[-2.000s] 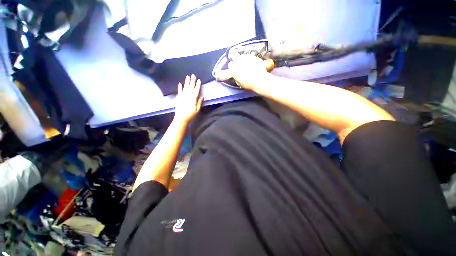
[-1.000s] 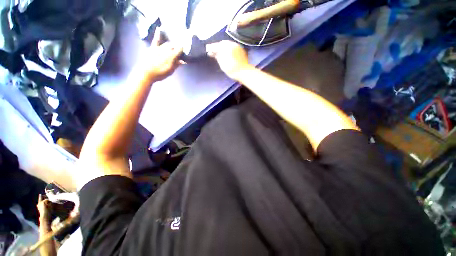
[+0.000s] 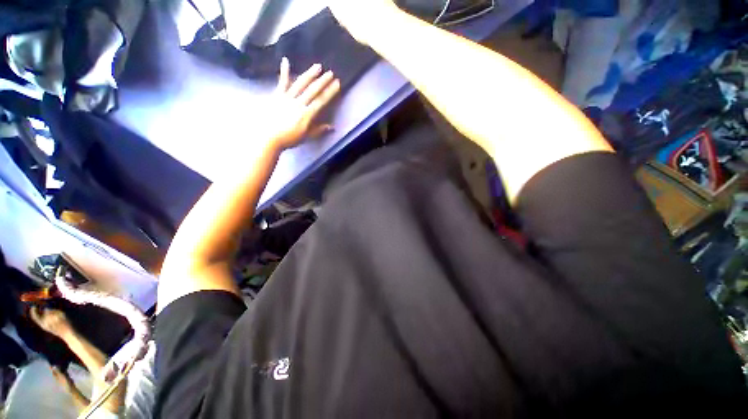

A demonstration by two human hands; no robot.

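The garment's dark fabric panel lies on the pale ironing table cover, joined to white cloth at the top. My left hand has its fingers spread over the panel's near edge and holds nothing. My right hand is at the top edge of the picture, over the white and dark cloth; it is overexposed and cut off, so its grip is unclear. Part of the iron's wire-like frame edge shows at the top, right of my right hand.
A garment pile of crumpled black, white and grey pieces lies at the upper left. Another person's hand and arm show at the lower left near a pale hose. Blue and white cloth and a brown box are at the right.
The iron was under my right hand, then stood free beside it, and now only its edge shows. My left hand has opened and spread flat. My right hand has moved up and away.
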